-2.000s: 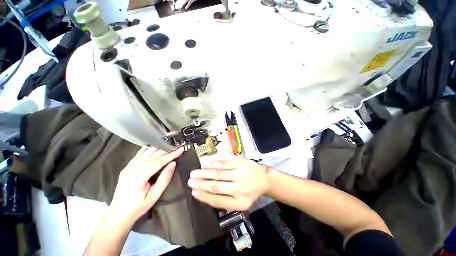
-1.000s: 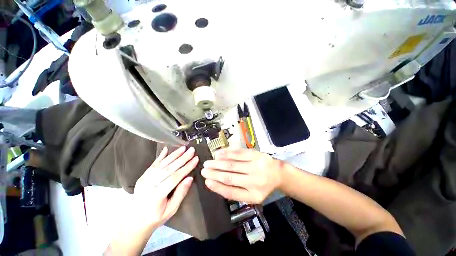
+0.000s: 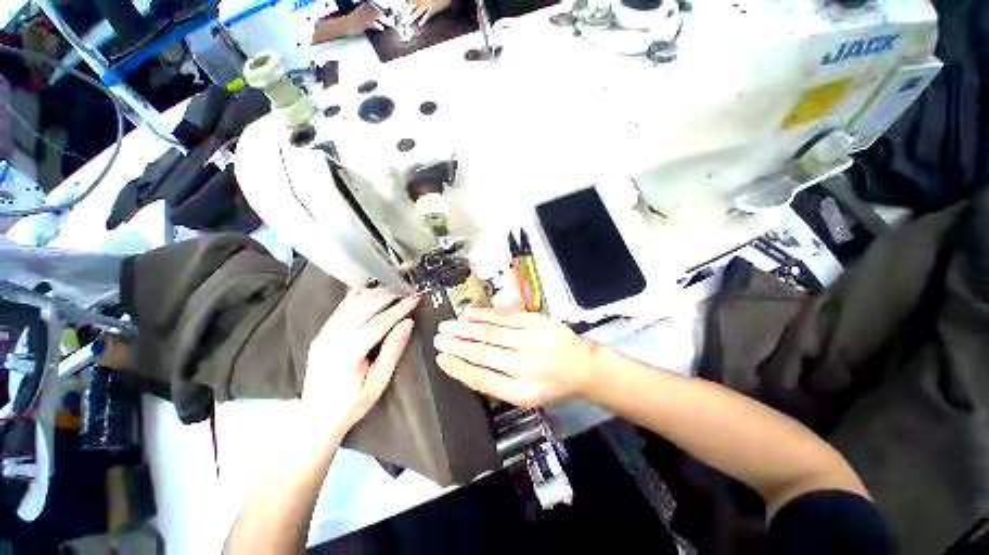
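Note:
The brown-grey garment lies bunched left of the sewing machine's needle area. Its smooth folded band runs from the presser foot towards the table's front edge. My left hand lies flat on the garment, fingertips close to the foot, thumb apart. My right hand rests with fingers extended on the band's right edge, just below the brass-coloured guide. Neither hand visibly grips the cloth. The stitching point is partly hidden by metal parts and fingertips.
The white machine head spans the top. A smartphone and orange-yellow snips lie right of the needle. A silver roller guide sits at the front edge. A garment pile is at right. Another person's hands show at top.
The camera view has shifted, showing more of the area behind the machine. Both hands stay on the band beside the foot. Less of the band shows towards the front edge than two seconds ago.

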